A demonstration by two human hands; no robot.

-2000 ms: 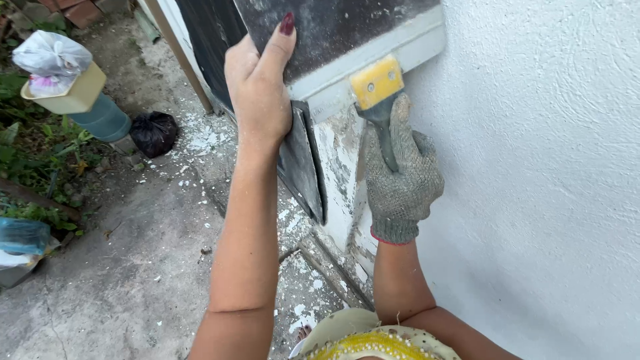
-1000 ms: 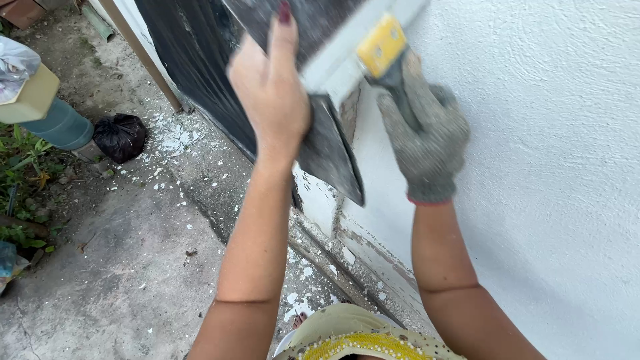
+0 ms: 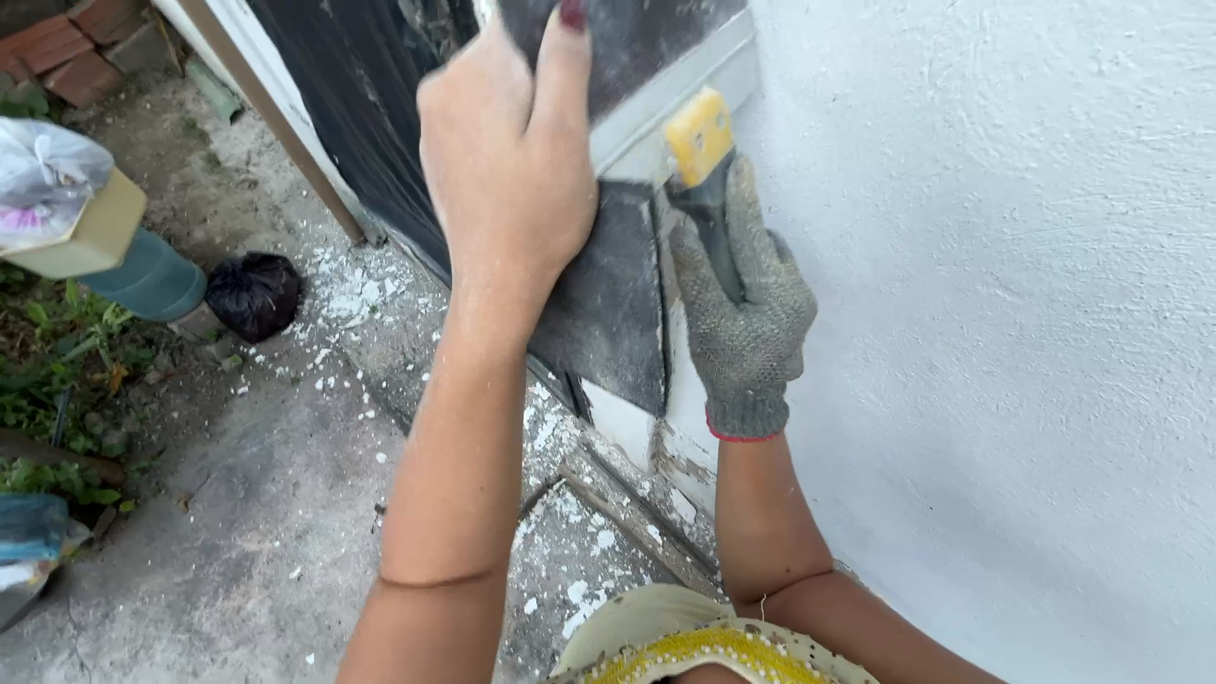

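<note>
My right hand (image 3: 746, 304), in a grey knitted glove with a red cuff edge, is closed on the dark handle of a scraper with a yellow head (image 3: 700, 138). The scraper lies close to the edge where a white-painted strip (image 3: 674, 104) meets the white textured wall (image 3: 988, 285). My bare left hand (image 3: 513, 157), dusty, with a dark red thumbnail, is at the dark panel (image 3: 655, 43), its fingers mostly hidden. Under its wrist a stiff dark sheet (image 3: 608, 294) hangs with its lower corner pointing down.
White paint flakes (image 3: 356, 294) litter the concrete ground (image 3: 247, 551). Black plastic sheeting (image 3: 356, 104) hangs beside a brown pole (image 3: 275, 123). At the left are a tied black bag (image 3: 254, 296), a blue-green container (image 3: 152, 275), a cream tub (image 3: 104, 228), plants and bricks (image 3: 81, 76).
The dark sheet's lower corner, swung out toward the wall one second ago, now hangs further left. My right hand still holds the scraper, and my left hand stays at the dark panel.
</note>
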